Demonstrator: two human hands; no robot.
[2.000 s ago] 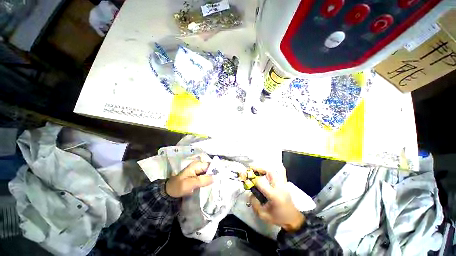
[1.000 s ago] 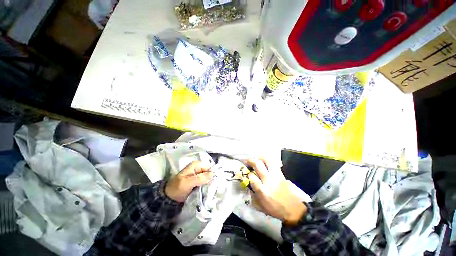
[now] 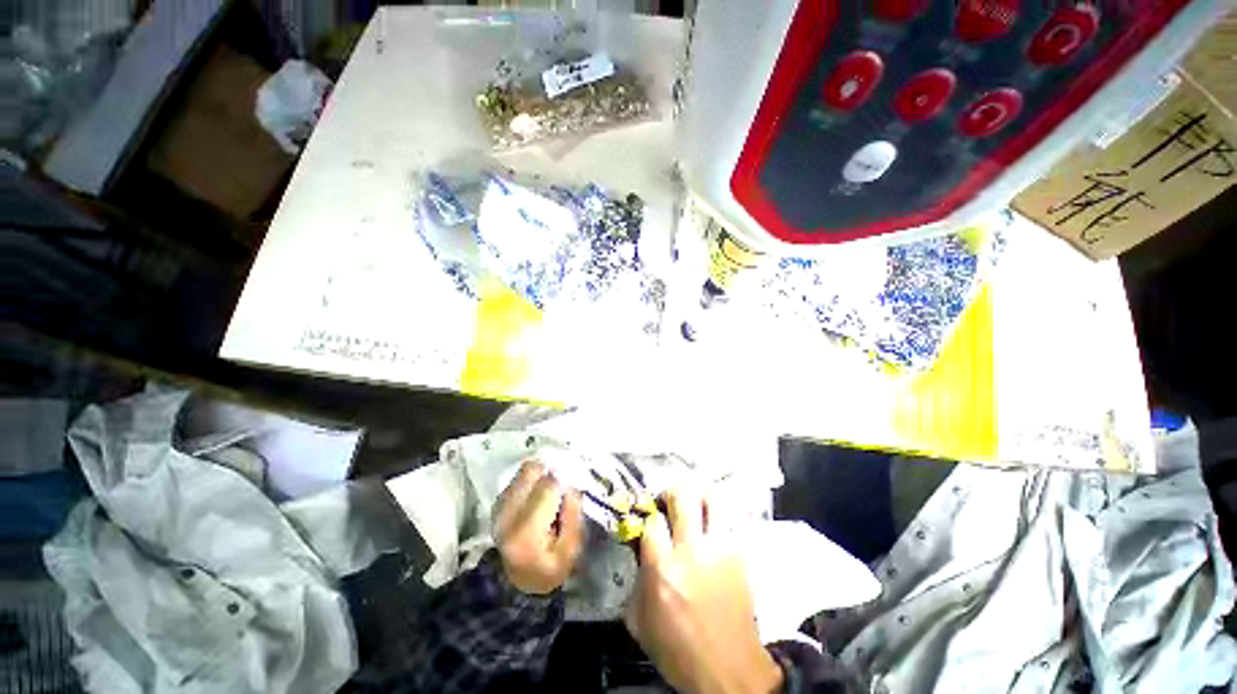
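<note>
A pale grey-white garment (image 3: 814,576) lies across my lap below the table's front edge, with small dark buttons along it. My right hand (image 3: 699,590) is closed around yellow-handled pliers (image 3: 632,523). The pliers' jaws point up and left at the cloth; they are small and blurred, so what they touch cannot be told. My left hand (image 3: 537,529) is just left of the pliers, fingers bent together, pinching the garment; its fingertips are partly blurred.
The machine head (image 3: 868,122) hangs over the table (image 3: 312,258). Clear bags of parts (image 3: 529,237) lie left of it, glittering parts (image 3: 923,305) right. More garments lie left (image 3: 204,583) and right (image 3: 1058,569). A carton (image 3: 1133,176) stands behind right.
The view has shifted, so the table and machine sit lower in the picture. My left hand has turned more upright, and my right hand with the pliers has moved closer to it.
</note>
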